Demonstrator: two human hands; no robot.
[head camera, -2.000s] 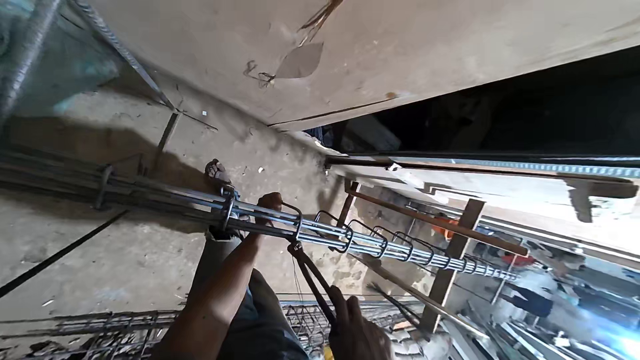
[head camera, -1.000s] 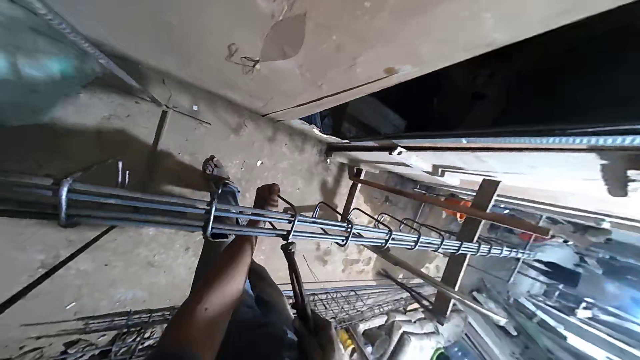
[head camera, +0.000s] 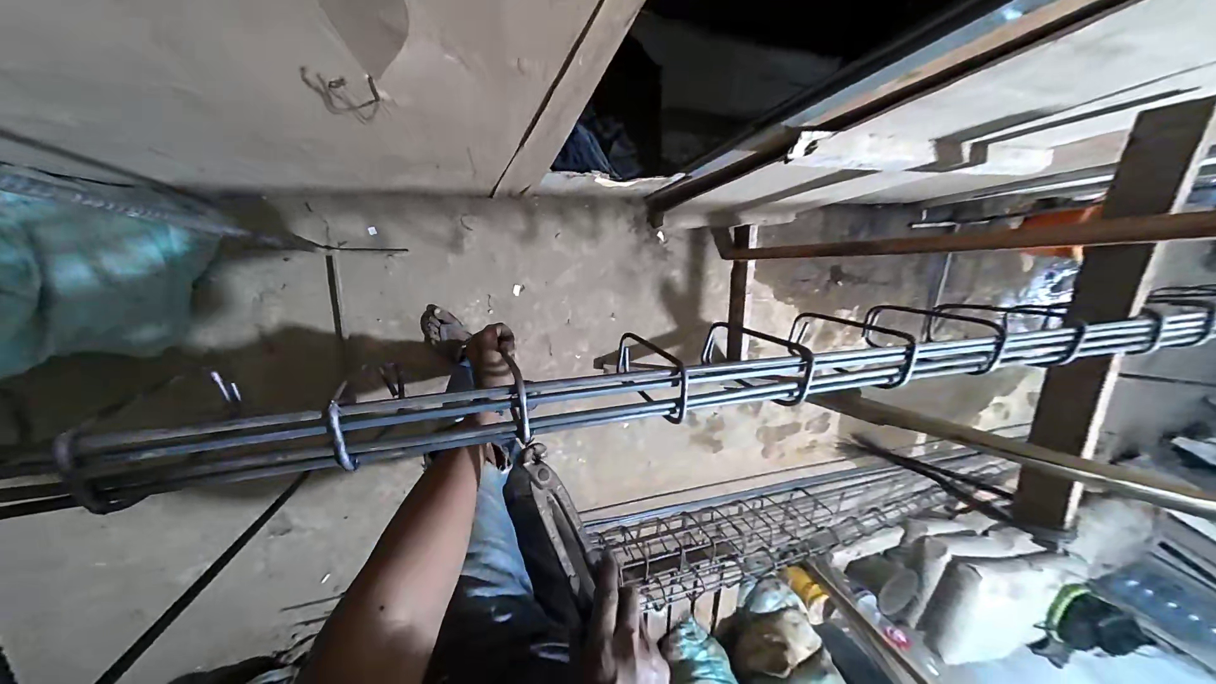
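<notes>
A bundle of long steel rebars (head camera: 608, 399) runs across the view, with bent steel stirrups (head camera: 806, 372) around it at intervals. Past the bars, my left hand (head camera: 492, 353) is closed on the upper corner of one stirrup (head camera: 521, 399), my forearm passing under the bundle. My right hand (head camera: 622, 622) is at the handles of metal pincers (head camera: 559, 518), partly cut off by the lower edge. The pincers' jaws are close to the lower side of that same stirrup; whether they grip it cannot be told.
A wooden post (head camera: 1073, 408) and a rusty metal bar (head camera: 969, 237) stand at the right. Welded or tied rebar cages (head camera: 760, 532) lie below, beside filled sacks (head camera: 988, 589). A wall (head camera: 237, 104) with an opening borders the far side. A bare foot (head camera: 445, 326) shows near my left hand.
The pincers, apart at the handles two seconds ago, have their handles closer together now. My left hand stays at a stirrup. The view has shifted and the bars slope differently.
</notes>
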